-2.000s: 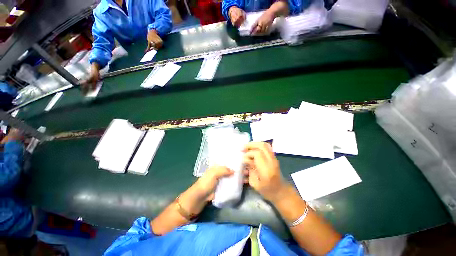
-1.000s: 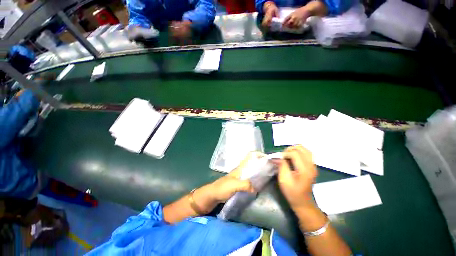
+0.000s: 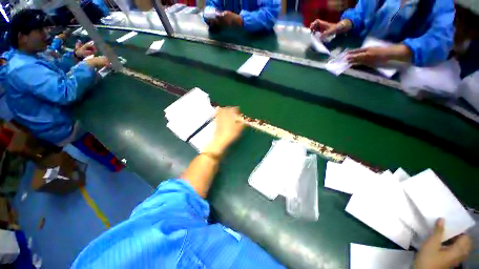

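My left hand [image 3: 227, 127] is stretched out to the far left, at the right edge of the white stacks [image 3: 191, 114] by the metal strip. Its fingertips are blurred, so I cannot tell whether it holds a piece. My right hand [image 3: 444, 251] is at the lower right, partly cut off by the edge, with its thumb on a white card [image 3: 436, 202] at the right end of the fanned white cards [image 3: 375, 202]. Clear plastic sleeves [image 3: 303, 192] lie between my hands, partly over white pieces. A separate white card [image 3: 375, 257] lies near the bottom edge.
A worn metal strip [image 3: 278, 131] divides the green bench from the belt. White pieces [image 3: 254, 65] lie spaced on the belt. People in blue smocks work across the belt and at the left. A grey post stands at upper left. An open carton [image 3: 60, 173] is on the blue floor.
My hands have parted, and the piece between them is gone from there. My left hand has moved to the stacks, my right hand to the fanned cards. The view has turned.
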